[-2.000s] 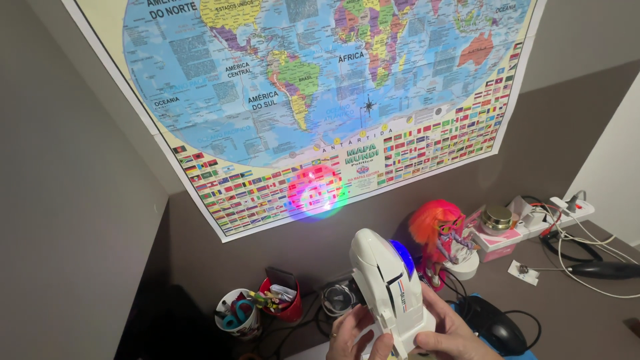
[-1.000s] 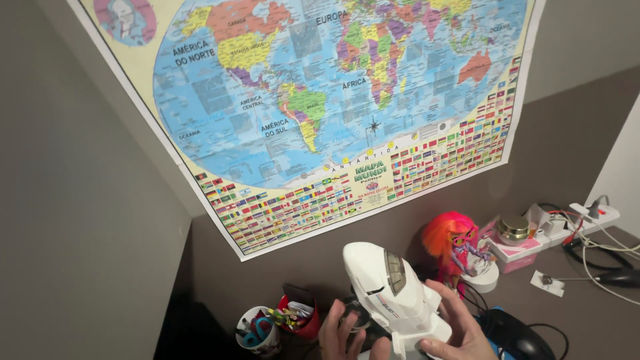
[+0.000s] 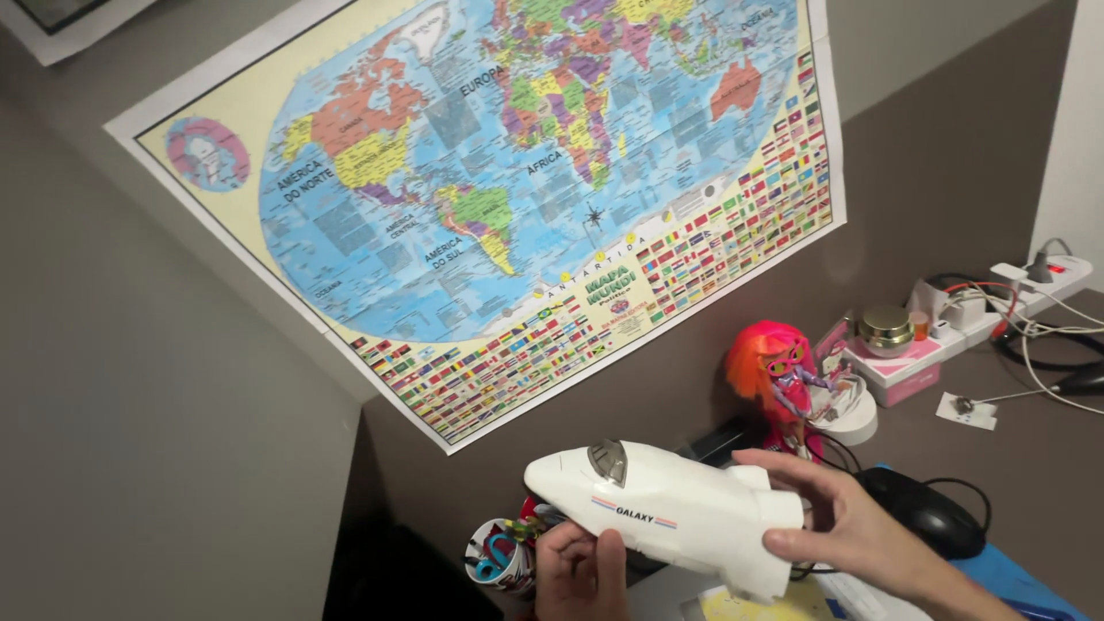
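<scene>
A white toy space shuttle [image 3: 673,509] with a dark tinted cockpit window and printed lettering lies nearly sideways across the view, nose to the left. My left hand [image 3: 582,569] supports it from below near the nose, thumb against the lower side. My right hand [image 3: 832,522] grips the tail end, with the thumb on the near side and the fingers over the far side. Its underside is hidden. No light shows on the toy.
A world map poster [image 3: 552,190] hangs on the wall. Behind the hands are a cup of pens and scissors [image 3: 498,556], an orange-haired doll [image 3: 780,379], a black computer mouse [image 3: 923,513], a pink and white box [image 3: 893,375], a gold-lidded jar [image 3: 886,330] and a power strip [image 3: 1044,280] with cables.
The toy has turned from nose-up to nearly sideways, nose left. The blue glow on it and the coloured light spot on the poster, seen two seconds ago, are gone.
</scene>
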